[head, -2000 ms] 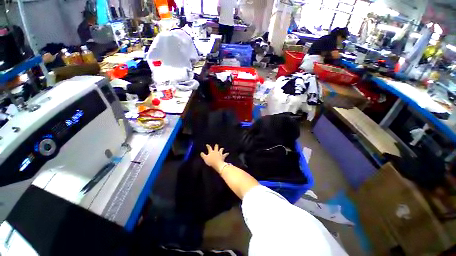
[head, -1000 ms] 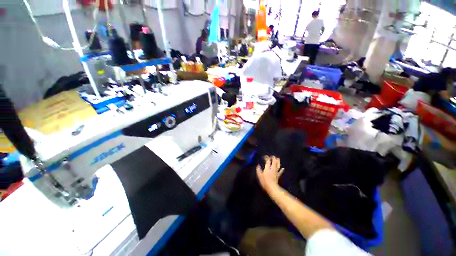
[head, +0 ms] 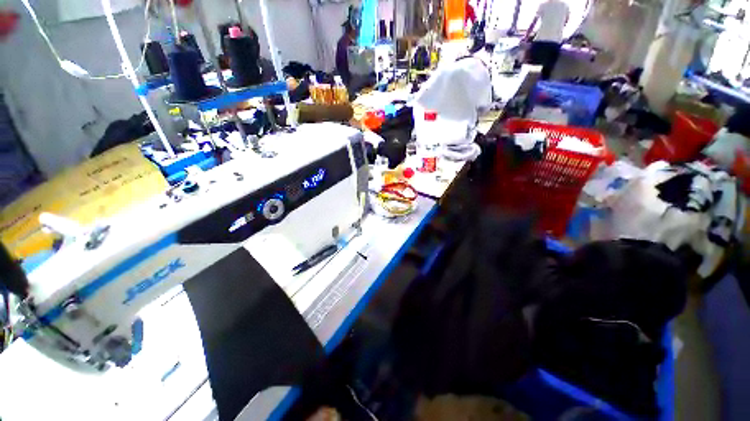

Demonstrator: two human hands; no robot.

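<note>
A black cut panel (head: 251,321) lies on the white sewing table, right of the needle area, and hangs over the front edge. The white JACK machine head (head: 197,222) stands behind it; its presser foot area (head: 111,349) is at the lower left with no cloth visible under it. Black pieces (head: 608,304) are piled in the blue bin (head: 559,390) right of the table. A small skin-toned patch, apparently part of my right hand (head: 325,414), is cut off by the bottom edge; its grip is hidden. My left hand is out of the picture.
Thread snips (head: 316,258) lie on the machine bed. Tape rolls (head: 396,197) are at the table's right end. Dark thread cones (head: 187,74) stand behind the machine. A red basket (head: 547,177) is beyond the bin, with white and black cloth (head: 666,205) beside it. A person (head: 549,33) stands far back.
My right hand, spread on the black pieces at the bin in both earlier frames, has left them. The view has swung left toward the machine.
</note>
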